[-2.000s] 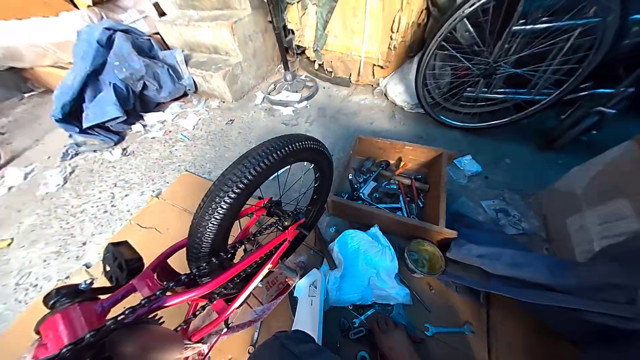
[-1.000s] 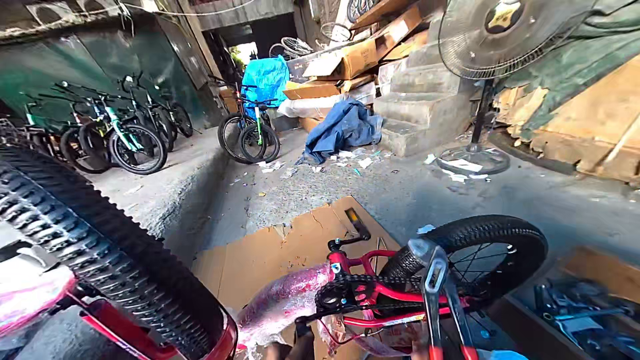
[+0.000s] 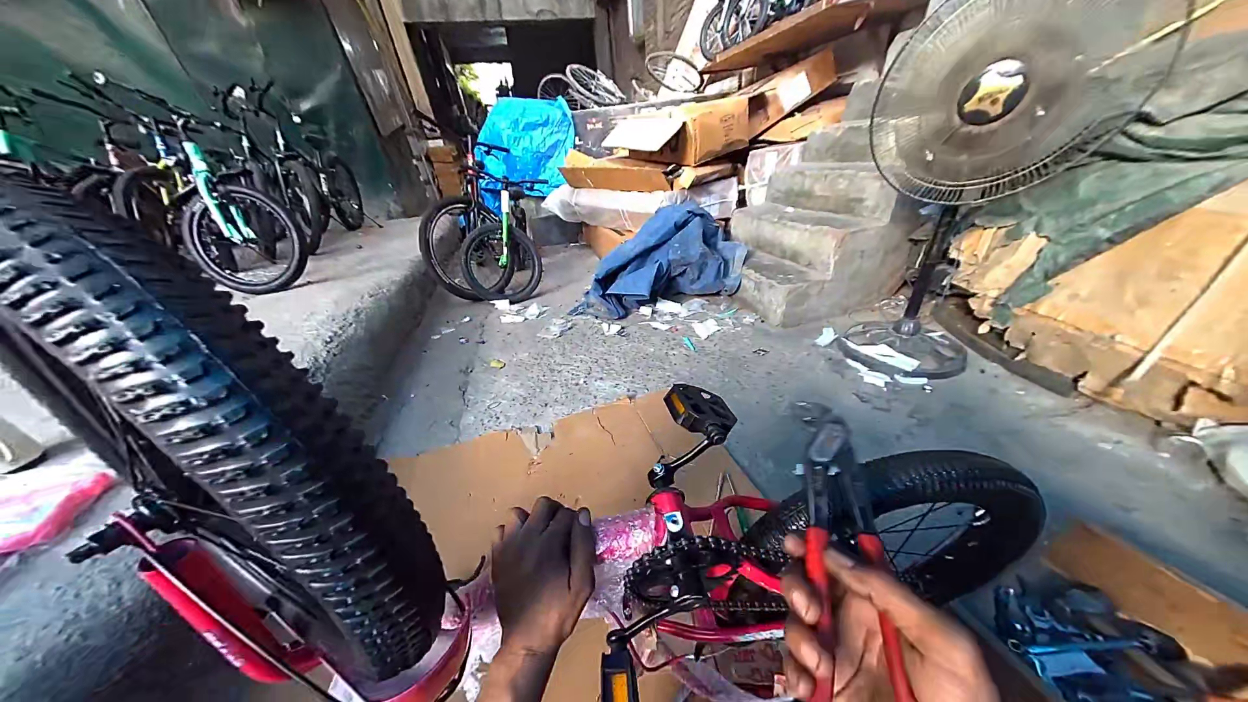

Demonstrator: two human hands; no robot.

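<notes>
A red bicycle with its frame tube in pink-looking bubble wrap (image 3: 624,541) lies over a cardboard sheet (image 3: 575,439). My left hand (image 3: 546,561) rests on the wrapped tube, left of the chainring (image 3: 673,575). In my right hand (image 3: 877,634) are pliers (image 3: 829,487) with red handles, jaws pointing up, in front of the rear wheel (image 3: 960,526). One pedal (image 3: 700,409) points up beyond the tube; another pedal (image 3: 619,673) is at the bottom edge. The large knobbly front tyre (image 3: 224,419) fills the left side, above a red fender (image 3: 219,604).
Metal tools (image 3: 1072,634) lie in a wooden box (image 3: 1150,575) at lower right. A pedestal fan (image 3: 994,97) stands by concrete steps (image 3: 819,244). Blue cloth (image 3: 663,258), paper scraps and cardboard boxes (image 3: 702,127) lie ahead. Several bicycles (image 3: 244,234) stand on the left ledge.
My right hand, among the tools near the box two seconds ago, now holds the pliers up over the bicycle. My left hand has come onto the wrapped tube. The view has swung left and up.
</notes>
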